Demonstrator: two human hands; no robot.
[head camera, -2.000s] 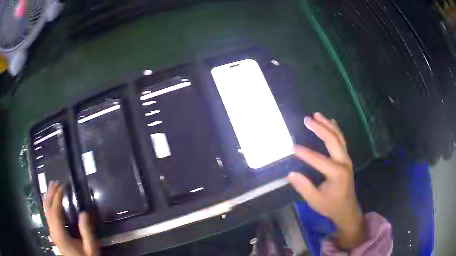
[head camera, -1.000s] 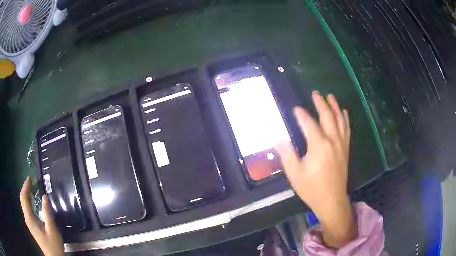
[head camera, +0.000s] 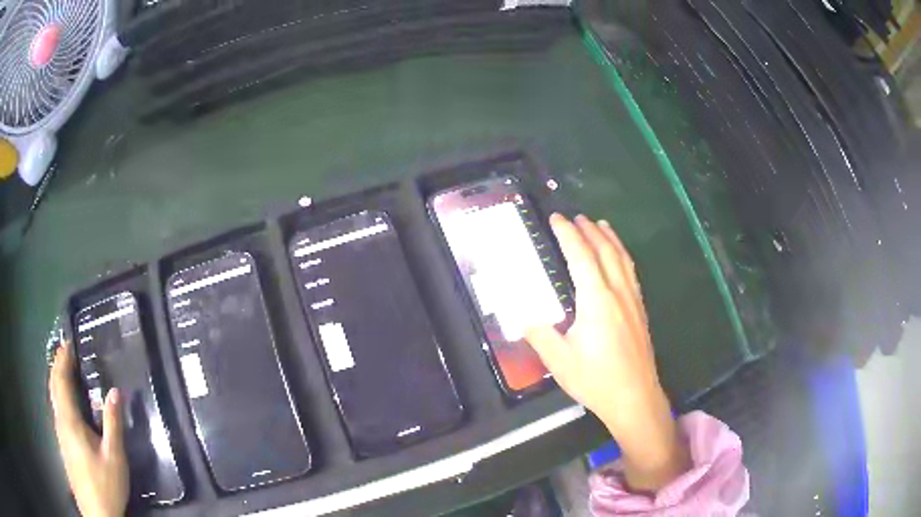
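A black four-slot tray (head camera: 275, 245) holds a phone in each slot. The rightmost phone (head camera: 495, 265) shows a white panel over a reddish picture. My right hand (head camera: 598, 318) is over its lower right side, thumb at the screen, fingers spread along its right edge. The other three phones, the third (head camera: 382, 348), the second (head camera: 240, 389) and the leftmost (head camera: 141, 404), show dark screens with short white lines and a white rectangle. My left hand (head camera: 89, 444) is at the leftmost phone, thumb over its left side and fingers at the tray's left edge.
A white fan (head camera: 45, 71) with a pink hub stands at the upper left. Blurred black ridged stacks (head camera: 303, 50) lie at the far side. A green mat edge (head camera: 661, 151) runs down the right. A white strip (head camera: 424, 467) lies along the tray's near edge. Something blue (head camera: 838, 434) is at lower right.
The rightmost screen went from all white to a white panel over a reddish picture. My right hand moved over that phone's lower side. The tray sits lower in view.
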